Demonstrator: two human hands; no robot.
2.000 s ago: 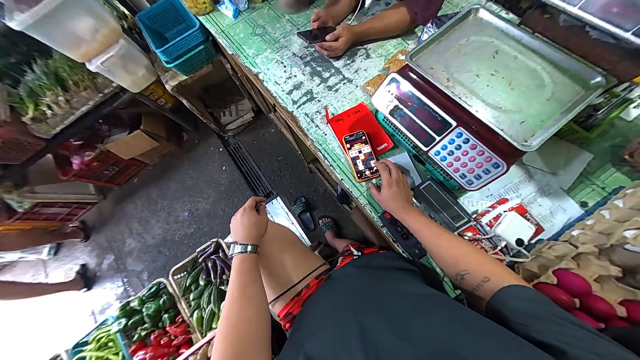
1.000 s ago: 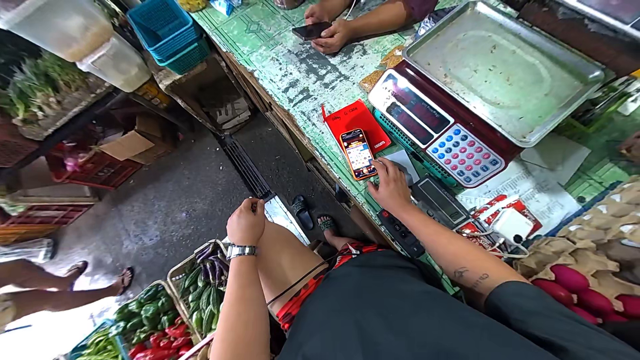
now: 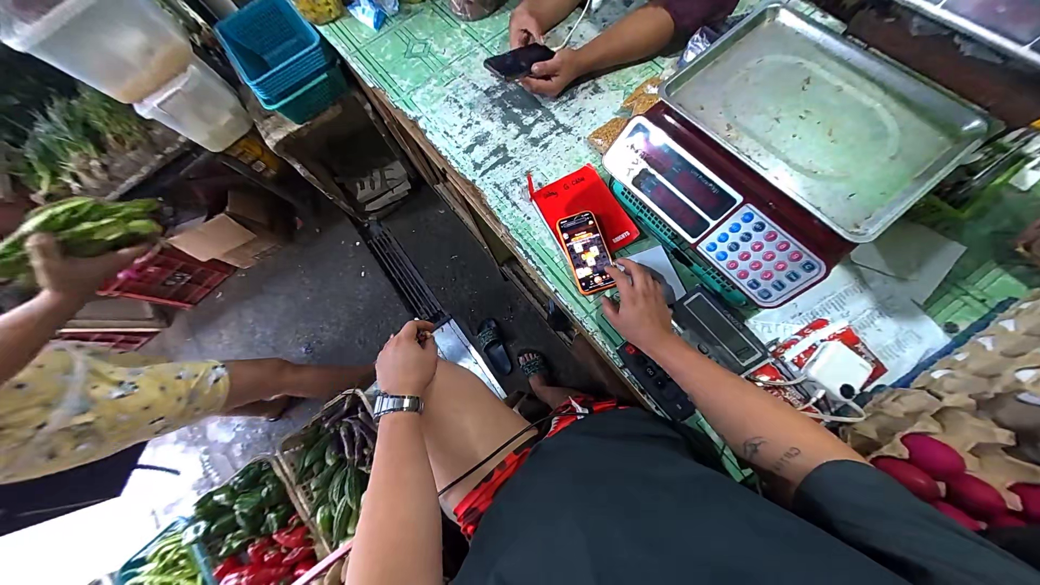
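Note:
My right hand [image 3: 642, 305] rests at the counter's edge, its fingertips on the lower end of a smartphone [image 3: 586, 253] in an orange case with a lit screen. The phone lies on a red notebook [image 3: 587, 197] that bears writing. Just right of the hand is a black calculator [image 3: 720, 329]. Beyond it stands a price-computing scale [image 3: 715, 211] with a steel tray [image 3: 821, 122]. My left hand [image 3: 407, 358], with a metal watch at the wrist, is curled above my bare thigh; whether something small is in its fingers cannot be told.
Across the green counter [image 3: 439, 73], a person's hands [image 3: 552, 65] hold a dark phone. At left, another person's hand [image 3: 61, 264] holds leafy greens [image 3: 81, 227]. Green peppers [image 3: 244, 496], red peppers [image 3: 268, 556], blue baskets [image 3: 272, 49] and egg trays with pink eggs [image 3: 934, 459] stand around.
The person at left has come further into view, now with leafy greens in the hand. My hands have stayed about where they were.

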